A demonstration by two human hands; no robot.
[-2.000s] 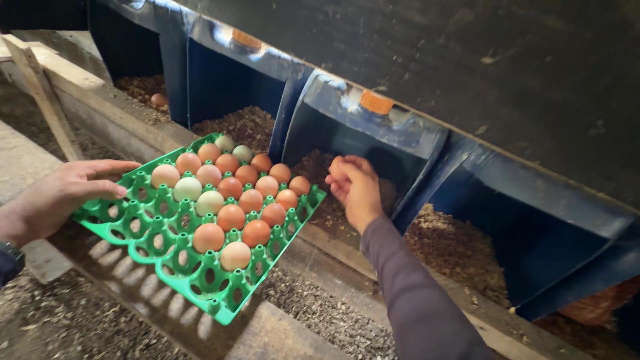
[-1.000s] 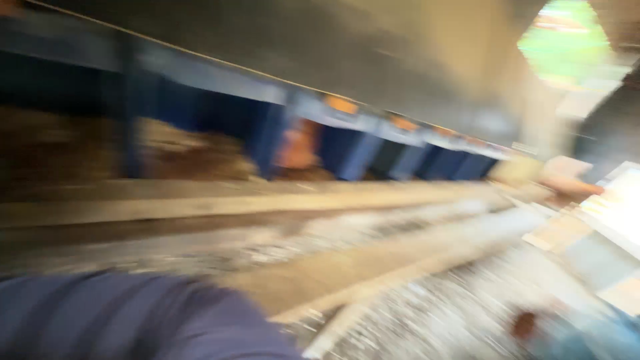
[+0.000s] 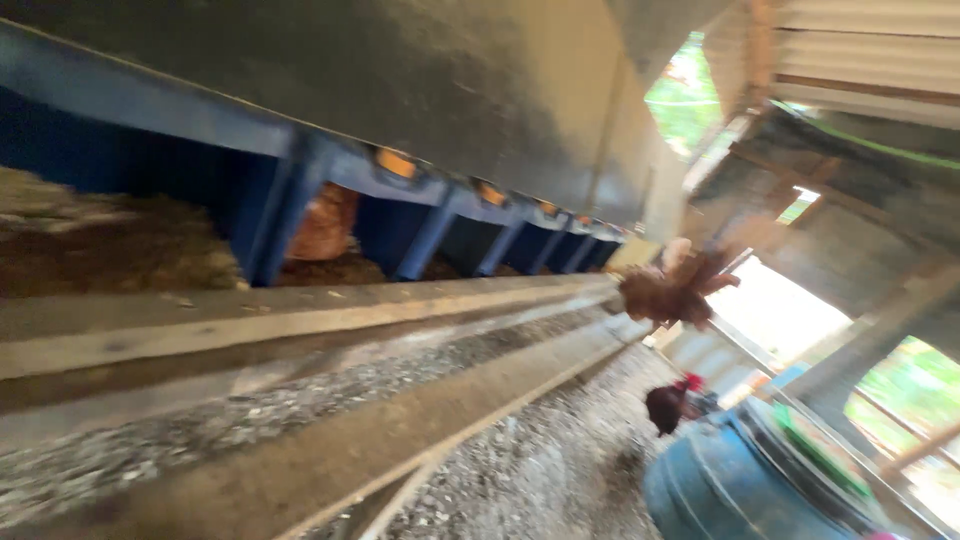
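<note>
Neither my left hand nor my right hand shows in the head view now. A row of blue nest boxes [image 3: 277, 217] runs from the left toward the far middle, with orange tabs [image 3: 395, 163] along its top edge. Litter [image 3: 105, 247] covers the floor of the nearest box. In the second box sits a brown hen [image 3: 324, 223]. No egg or egg tray is in view. The picture is tilted and blurred.
Wooden rails [image 3: 315, 307] run in front of the boxes. A brown hen [image 3: 667, 292] is at the far end, and another dark hen with a red comb [image 3: 667, 409] stands near a blue barrel [image 3: 735, 480]. Litter covers the ground [image 3: 525, 457].
The view has swung far to the right along the nest boxes. The green egg tray and both hands, seen two seconds ago, have left the view. The sleeve from one second ago is gone too.
</note>
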